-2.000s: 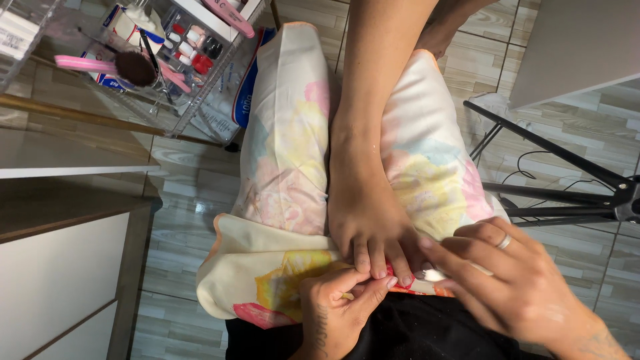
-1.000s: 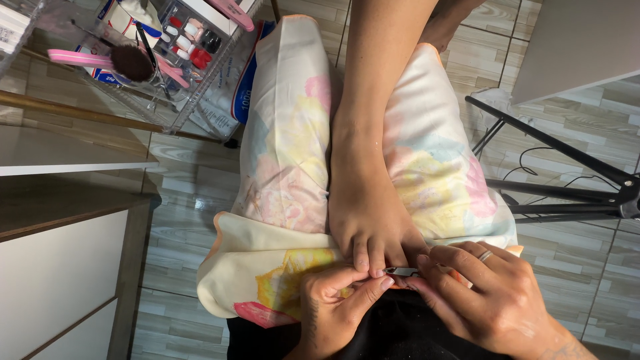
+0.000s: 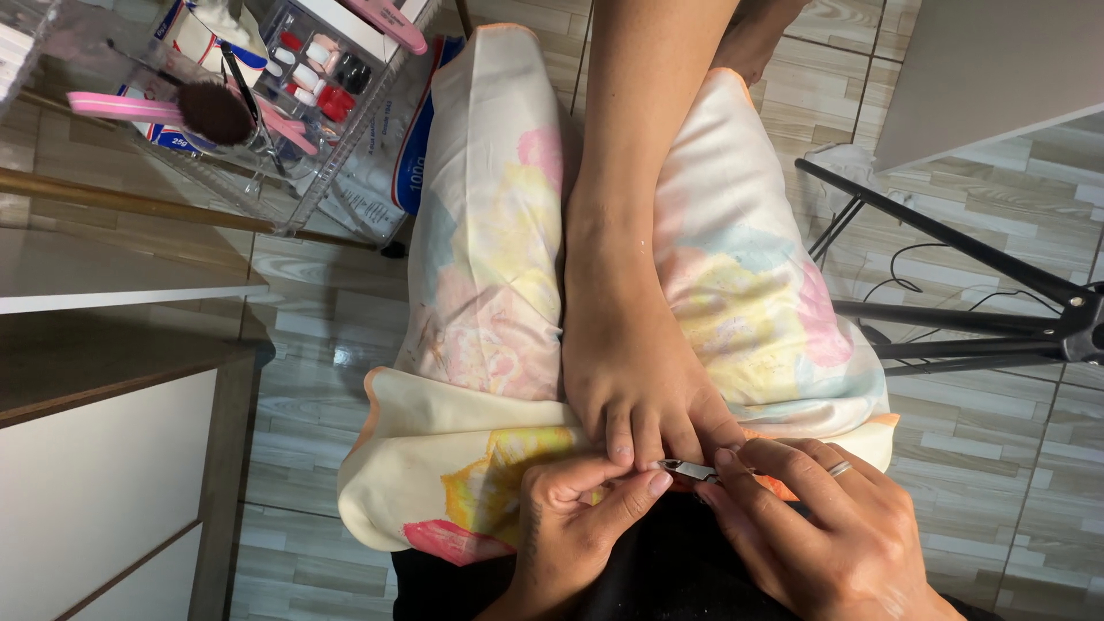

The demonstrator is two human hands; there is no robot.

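Note:
Another person's bare foot [image 3: 634, 345] rests over my lap, its toes toward me, on a floral cloth [image 3: 492, 302] with an orange edge. My right hand [image 3: 819, 509], with a ring on one finger, holds a small metal cuticle nipper [image 3: 693, 470], whose tip is at one of the middle toes. My left hand [image 3: 573, 513] is at the same toes; its thumb and forefinger are close to the nipper's tip, and a fingertip touches a toe. The nipper's handles are mostly hidden in my right hand.
At upper left stands a clear plastic organizer [image 3: 297, 203] with a makeup brush [image 3: 216, 112], pink nail files [image 3: 392, 21] and a box of false nails [image 3: 319, 69]. A white-fronted cabinet [image 3: 103, 483] is at left. Black stand legs [image 3: 949, 233] and a thin cable are at right.
Two seconds ago my right hand held a whitish thing at the toes; one second ago the metal nipper showed there. The nipper stays near the toes, and my left hand has hardly moved.

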